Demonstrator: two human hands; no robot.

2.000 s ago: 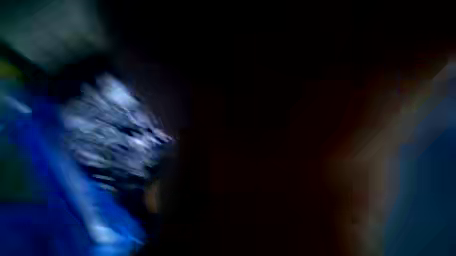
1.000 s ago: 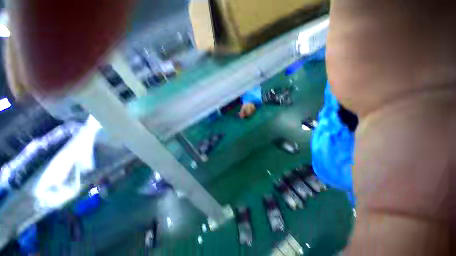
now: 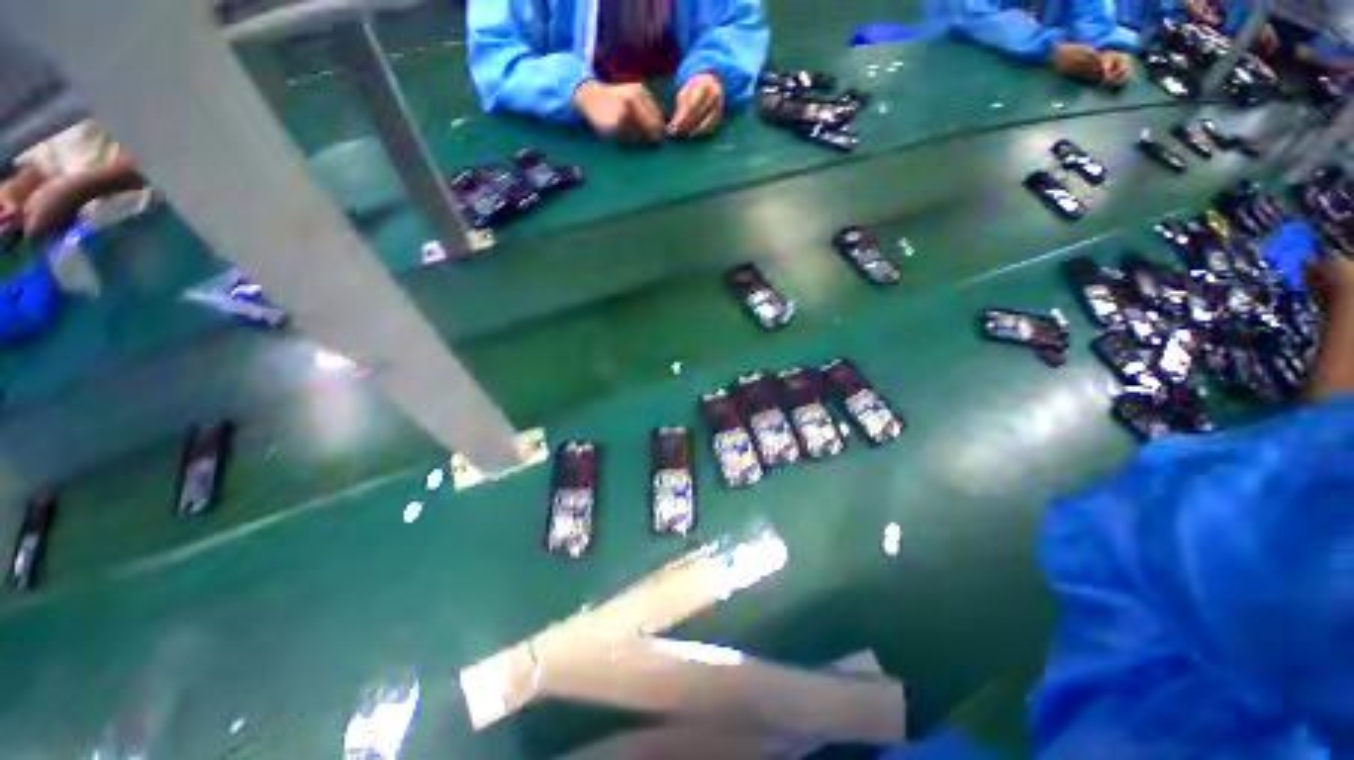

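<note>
Neither of my hands can be made out. Open phones lie in a short row on the green bench, among them one at the left end (image 3: 572, 499), one beside it (image 3: 673, 481) and several close together (image 3: 769, 420). Below the row, pale strips like sticker sheets (image 3: 631, 616) overlap at the bench edge, partly blurred. Small white bits (image 3: 891, 538) lie right of the row and near the post foot. No tweezers can be made out.
A grey slanted post (image 3: 327, 267) stands at left. The green belt carries spaced phones (image 3: 760, 296). A large phone pile (image 3: 1188, 319) lies at right, beside a blue-sleeved arm (image 3: 1203, 579) cut off by the edge; whose is unclear. People in blue smocks (image 3: 520, 60) sit opposite.
The large blurred hand and skin shapes close to the camera are gone. The view has levelled and sharpened, showing the bench, phone row, strips and right-hand pile.
</note>
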